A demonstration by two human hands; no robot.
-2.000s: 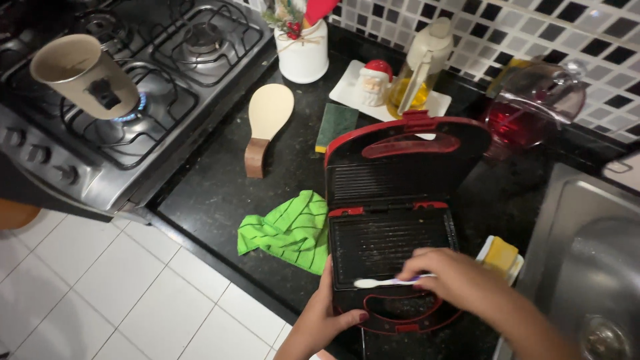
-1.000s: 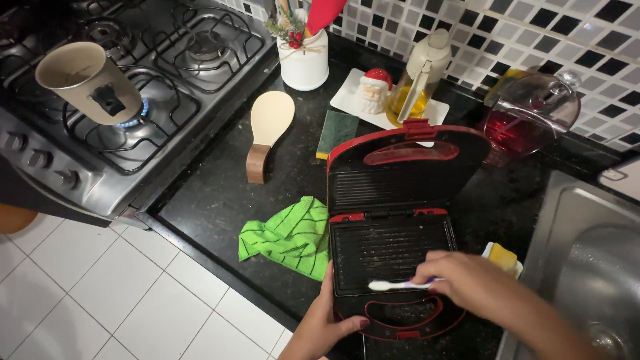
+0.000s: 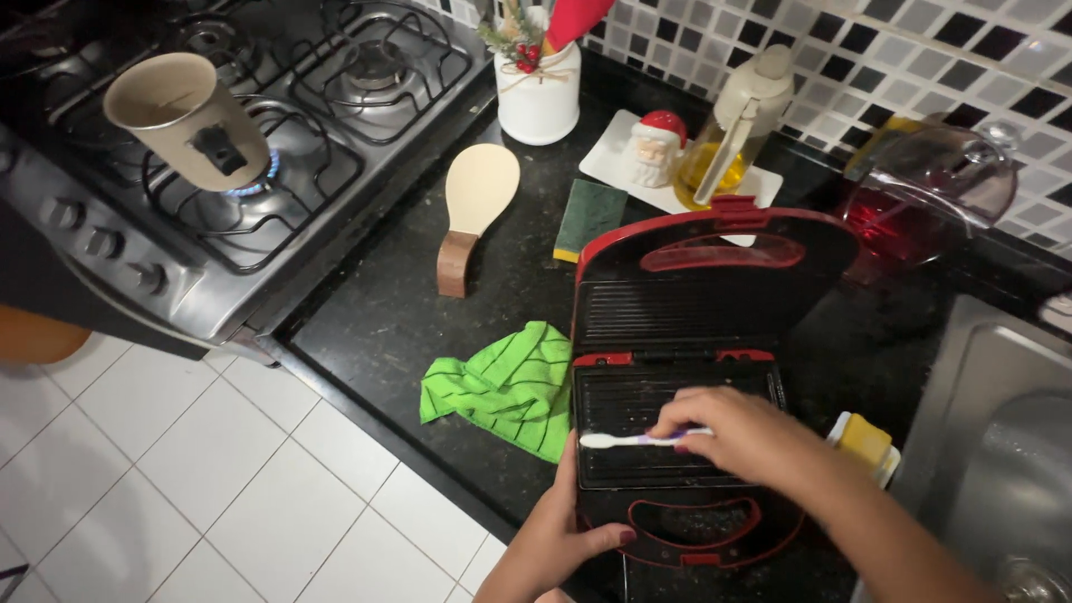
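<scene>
An open red and black sandwich press (image 3: 611, 465) lies on the black stone counter, its ribbed lower plate facing up and its lid tilted back. My right hand (image 3: 720, 431) holds a white and purple toothbrush (image 3: 618, 440) by the handle, with the brush head over the left part of the lower plate. My left hand (image 3: 569, 523) grips the press's front left edge, thumb on the rim by the handle, fingers partly hidden. Touching or close to the press's left side is a crumpled green striped cloth (image 3: 511, 389).
A metal mug (image 3: 197, 138) stands over a lit burner of the gas stove (image 3: 276, 268). Behind the press are a green scouring sponge (image 3: 589, 219), an oil bottle (image 3: 729, 134) and a pitcher of red liquid (image 3: 913, 201). A spoon rest (image 3: 481, 188) lies left; a steel sink (image 3: 955, 402) is right.
My right hand has moved the toothbrush up the lower plate, away from the front handle, and to the left since one second ago. My left hand stays at the press's edge.
</scene>
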